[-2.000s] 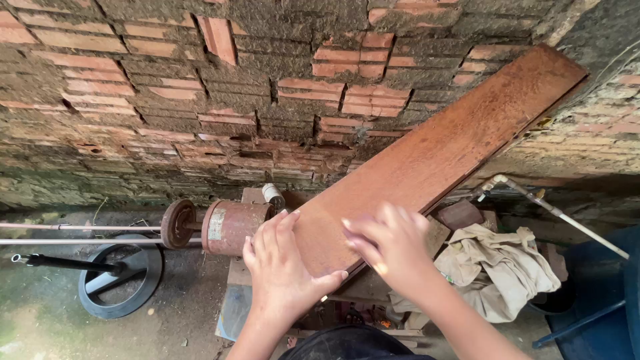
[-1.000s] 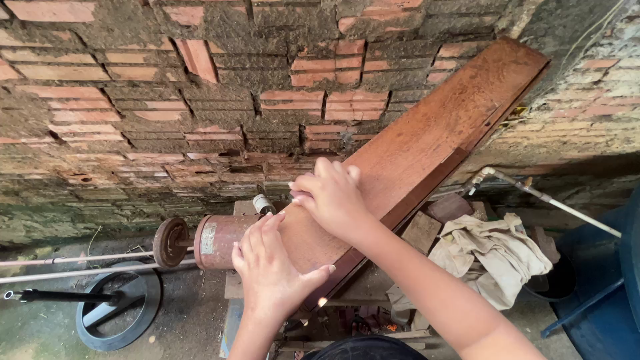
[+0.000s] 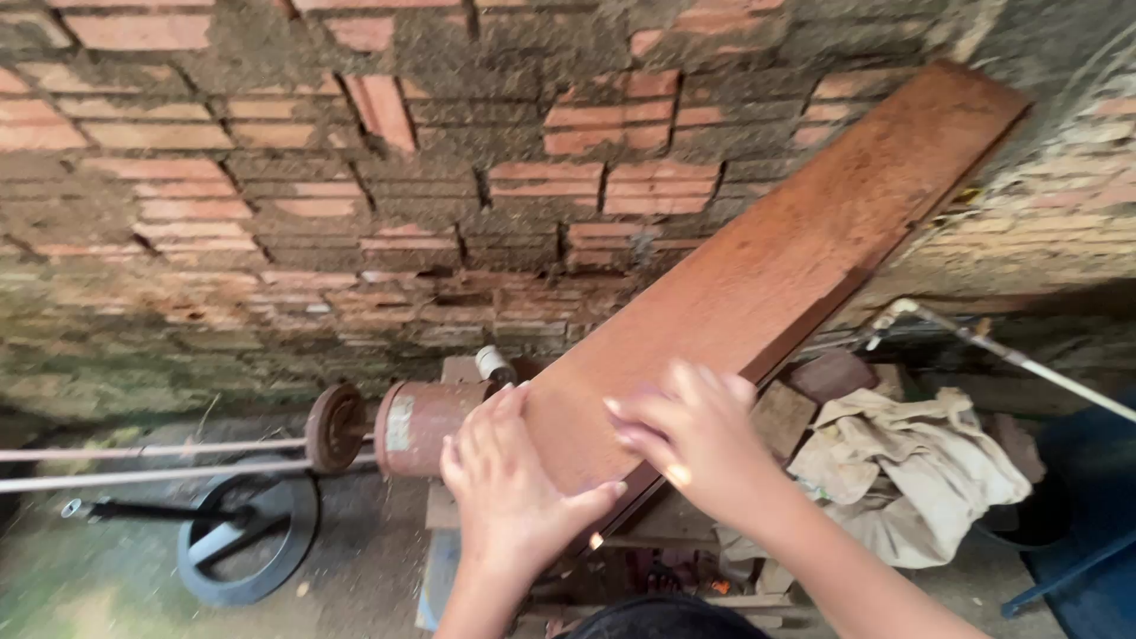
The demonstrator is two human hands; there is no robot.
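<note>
A long reddish-brown wooden board slants from the lower middle up to the brick wall at the upper right. My left hand lies spread over the board's near left end, thumb across its face and fingers at its far edge. Above the board's near part is my right hand, blurred, fingers curled; whether something small is between them cannot be told. Left of my left hand sits a rusty motor with a pulley wheel and a belt running left.
A rough brick wall stands behind. Beige cloth lies over blocks at the right, near a white pipe and a blue container. A round grey base with a black post is on the floor at the left.
My right hand moved from the board's near part toward its upper left edge, then back toward the lower right. My left hand has stayed at the board's near end.
</note>
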